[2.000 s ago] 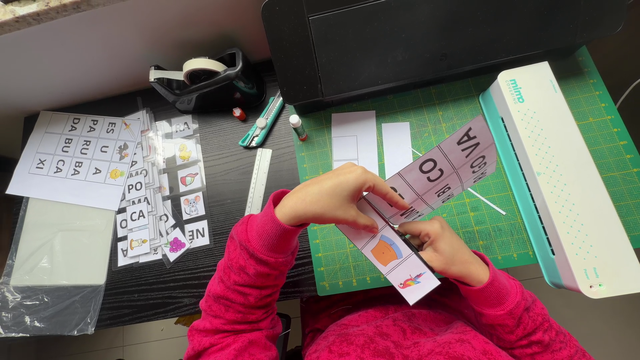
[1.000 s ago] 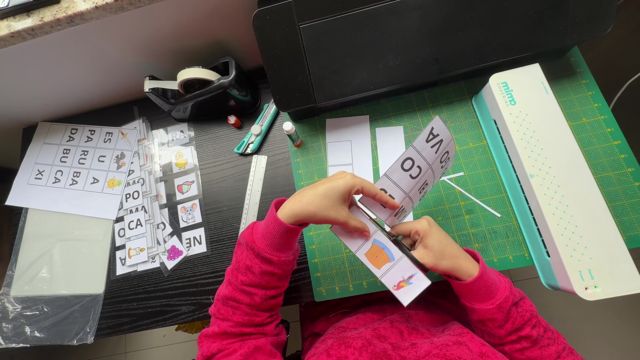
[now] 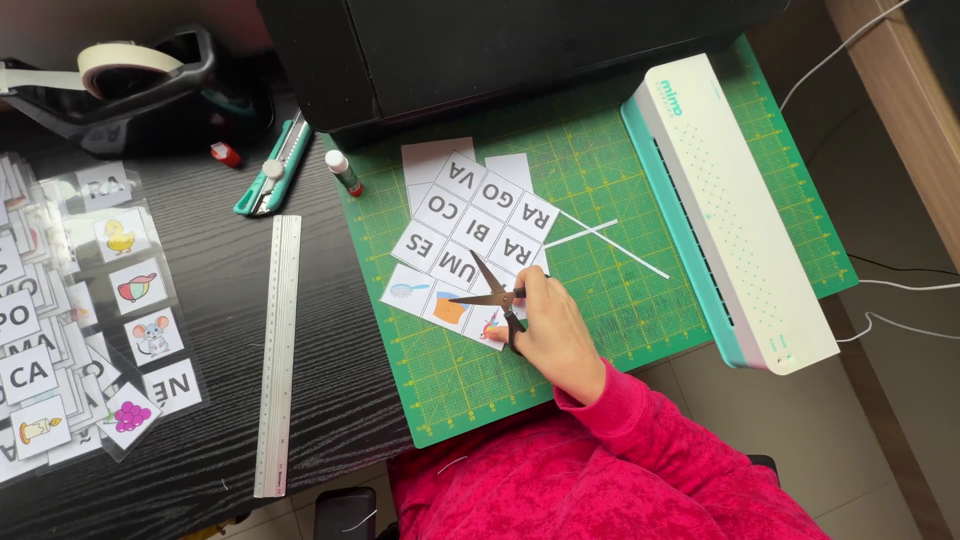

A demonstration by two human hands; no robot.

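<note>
My right hand (image 3: 555,326) holds a pair of scissors (image 3: 499,298) by its black handles, blades spread and pointing left over paper. Beneath the blades lie a syllable-printed paper sheet (image 3: 480,225) and a strip with pictures of a hairbrush, an orange item and a partly covered colourful picture (image 3: 448,307); whether strip and sheet are fully separated I cannot tell. They rest on a green cutting mat (image 3: 480,397), partly over plain white paper pieces (image 3: 437,161). Thin white paper offcuts (image 3: 626,253) cross to their right. My left hand is out of view.
A white and teal laminator (image 3: 742,225) stands on the right and a black machine (image 3: 510,60) behind. Leftward are a metal ruler (image 3: 277,360), a teal box cutter (image 3: 275,169), a glue stick (image 3: 343,172), its red cap (image 3: 225,154), a tape dispenser (image 3: 135,97) and laminated picture cards (image 3: 154,337).
Both hands held the printed paper up with the scissors at it; now the paper lies on the mat. My left hand has left the view. The view has shifted closer.
</note>
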